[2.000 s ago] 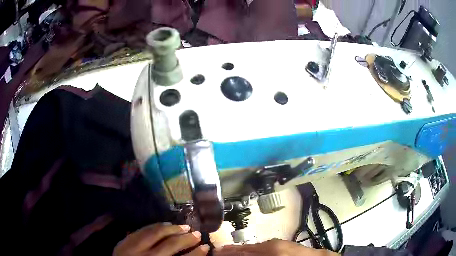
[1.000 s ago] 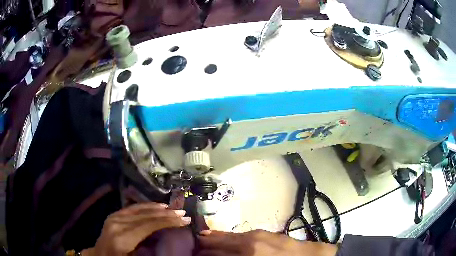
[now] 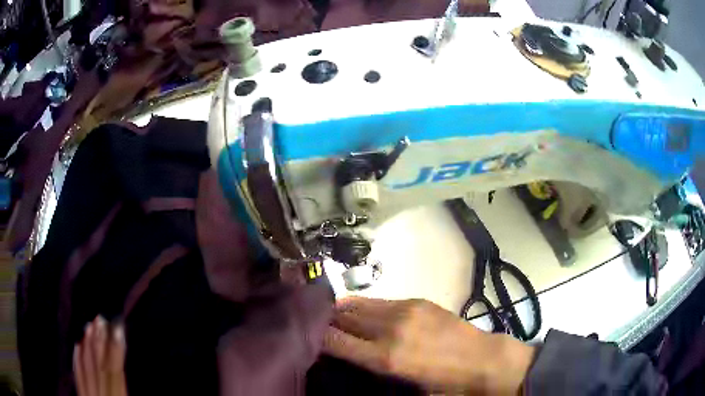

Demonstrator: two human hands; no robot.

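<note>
Maroon cloth lies in front of the sewing machine's needle end, partly blurred. Black cloth with maroon strips spreads to the left of the machine head. My right hand is at the front of the needle area, its fingertips closed on the edge of the maroon cloth. My left hand is at the lower left, cut off by the bottom edge, its fingers extended flat over the black cloth. The needle and presser foot are hidden or too small to tell.
The white and blue sewing machine fills the middle and right. Black-handled shears lie under its arm, beside a yellow-and-dark tool. Small dark snips lie at the bed's right end. Maroon cloth is piled behind the machine.
My left hand has moved away from the needle area to the lower left. My right hand stays near the needle. More maroon cloth shows left of and below the machine head.
</note>
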